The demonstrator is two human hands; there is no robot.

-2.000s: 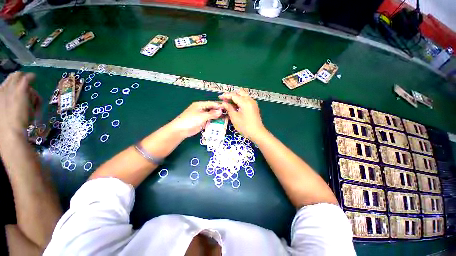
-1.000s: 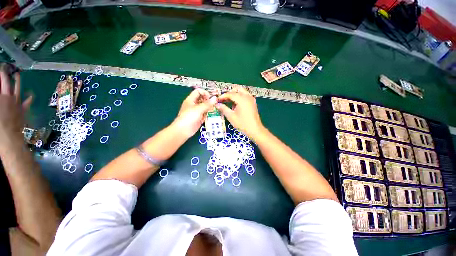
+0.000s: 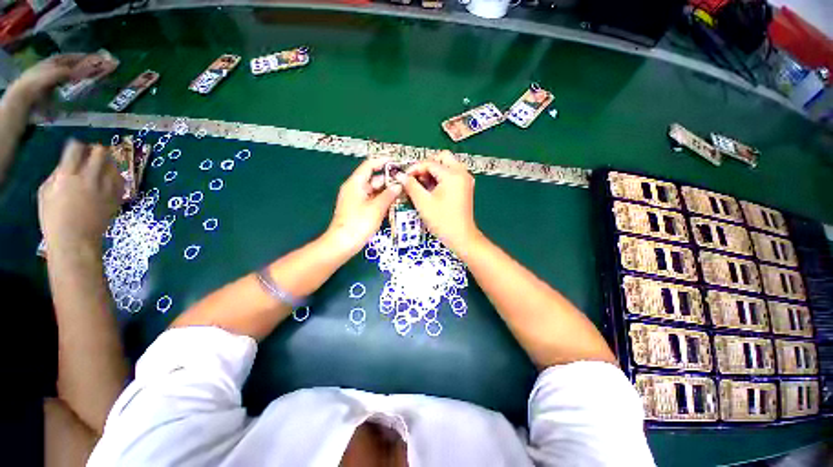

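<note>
A circuit board with a white patch and dark marks hangs below my fingertips at the middle of the worktop. My left hand and my right hand meet at its top end, thumbs and fingertips pinched together. A small light ring shape shows between the fingertips; the fingers hide most of that end. A pile of white rings lies just below the board, with a few single rings to its left.
A full component tray stands at right. A dividing strip separates the worktop from the green conveyor belt, which carries spaced boards. At left, a neighbour's hand is over boards beside another ring pile; another hand is at the belt.
The boards on the belt have moved left. My hands stay at the board's top end with slightly shifted fingers. The neighbour's arms have moved, one now reaching a board on the belt.
</note>
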